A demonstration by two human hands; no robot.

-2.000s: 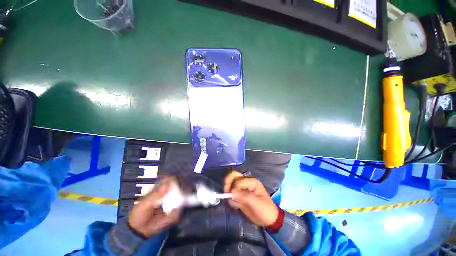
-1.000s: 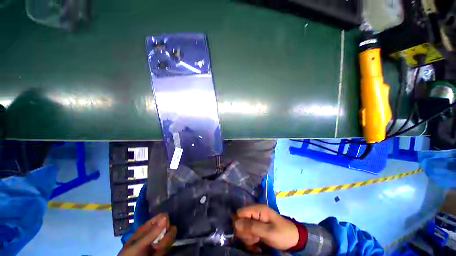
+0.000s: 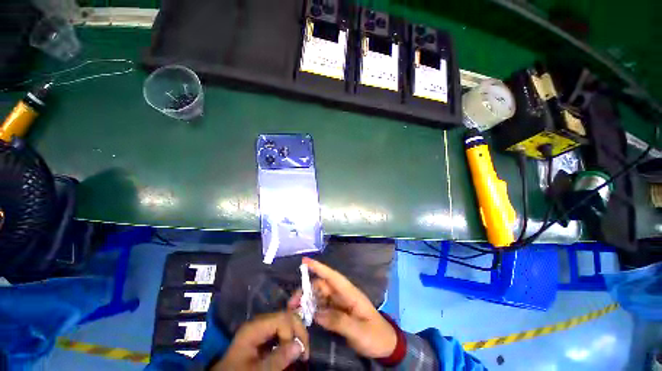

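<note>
The smartphone (image 3: 289,203) lies back up on the green bench, its blue-violet cover under clear film, camera end away from me and lower end over the bench edge. A small white pull tab (image 3: 271,245) shows at its lower left corner. Over my lap, my right hand (image 3: 350,311) holds a thin white strip or folded tissue (image 3: 306,293) upright between its fingers. My left hand (image 3: 267,342) is just beside it, fingers curled, with a small white piece (image 3: 298,345) at its fingertips. Whether the two white pieces are joined is unclear. Neither hand touches the phone.
A black phone tray (image 3: 225,36) with open phones is at the back. A screw cup (image 3: 174,93) stands left of the phone. A yellow electric screwdriver (image 3: 491,192) and tape roll (image 3: 488,103) are at right. Stacked trays (image 3: 171,297) stand below the bench edge at left.
The view has shifted, now showing more of the bench back. My hands have come together and up, closer to the phone's lower end, with the white strip raised. The phone stays at the bench edge.
</note>
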